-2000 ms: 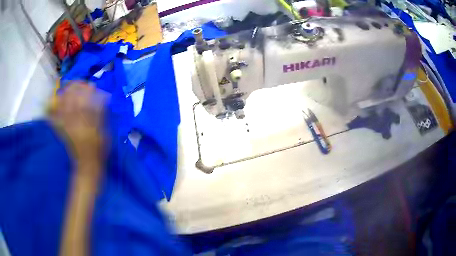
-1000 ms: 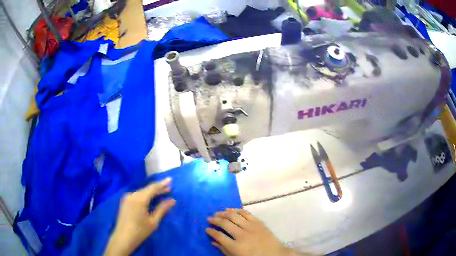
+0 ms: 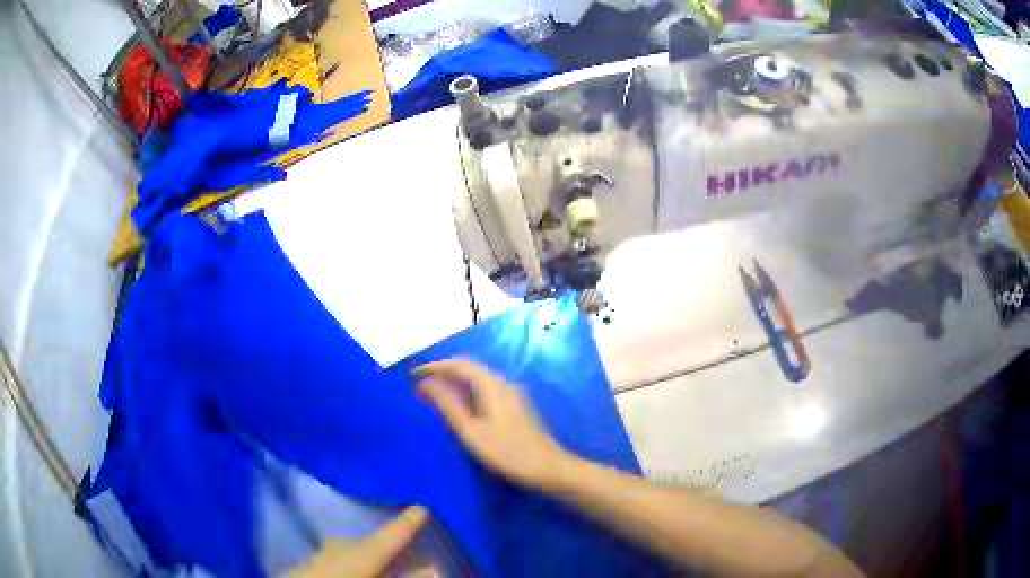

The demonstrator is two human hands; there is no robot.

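A blue panel [image 3: 537,367] lies with its top edge under the presser foot [image 3: 553,296] of the off-white sewing machine [image 3: 723,158]. A large royal blue panel [image 3: 271,339] spreads left of it and overlaps its left part. My right hand [image 3: 486,418] reaches leftward over the blue panel. Its fingertips are at the meeting edge of the two cloths; whether they pinch cloth is unclear. My left hand [image 3: 373,551] is blurred and cut off by the bottom edge, low on the royal blue cloth beside a pale blue-grey area [image 3: 305,514]. Its grip is hidden.
Thread snips [image 3: 777,322] with an orange and blue handle lie right of the needle on the white table [image 3: 700,435]. Blue pieces [image 3: 215,147] are heaped at far left on yellow and brown material. A red bundle [image 3: 156,88] is behind them.
The royal blue cloth has been drawn from the far left towards the needle area, baring white table behind it. My right hand has moved left; my left hand has moved down towards the bottom edge.
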